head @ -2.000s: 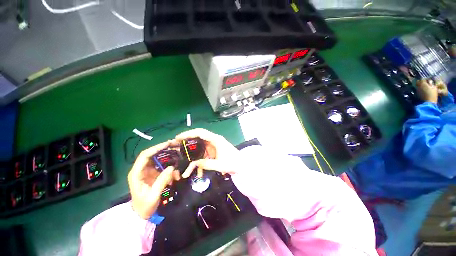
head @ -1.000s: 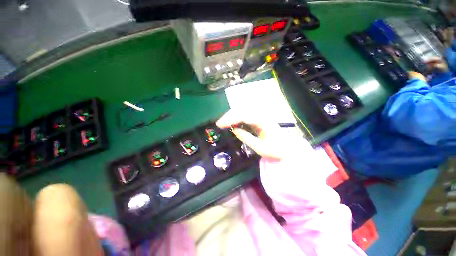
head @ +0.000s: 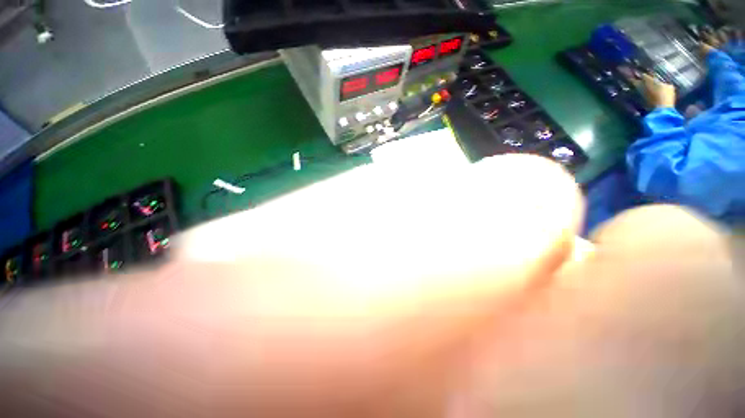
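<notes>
A large, blurred, overexposed hand fills the lower part of the view, very close to the camera. It reaches in from the left and looks like my left hand (head: 368, 269); whether it holds anything cannot be told. A second blurred skin shape stands at the lower right; I cannot tell whether it belongs to my right hand. The foam tray in front of me is hidden. Another foam tray (head: 131, 234) with gauges (head: 149, 204) lies at the left, partly covered. The white paper sheet (head: 417, 147) shows only at its upper part.
A power supply (head: 359, 90) with red digits stands behind, under a raised black foam tray (head: 343, 31). A gauge tray (head: 523, 114) lies to its right. Test leads with white tags (head: 229, 187) lie on the green mat. A person in blue sleeves (head: 686, 151) works at the right beside a wire rack (head: 662, 53).
The blurred hand has moved from the lower left across the view and now covers the near gauge tray. My right hand and pink sleeve no longer show clearly. The neighbour's hands have shifted.
</notes>
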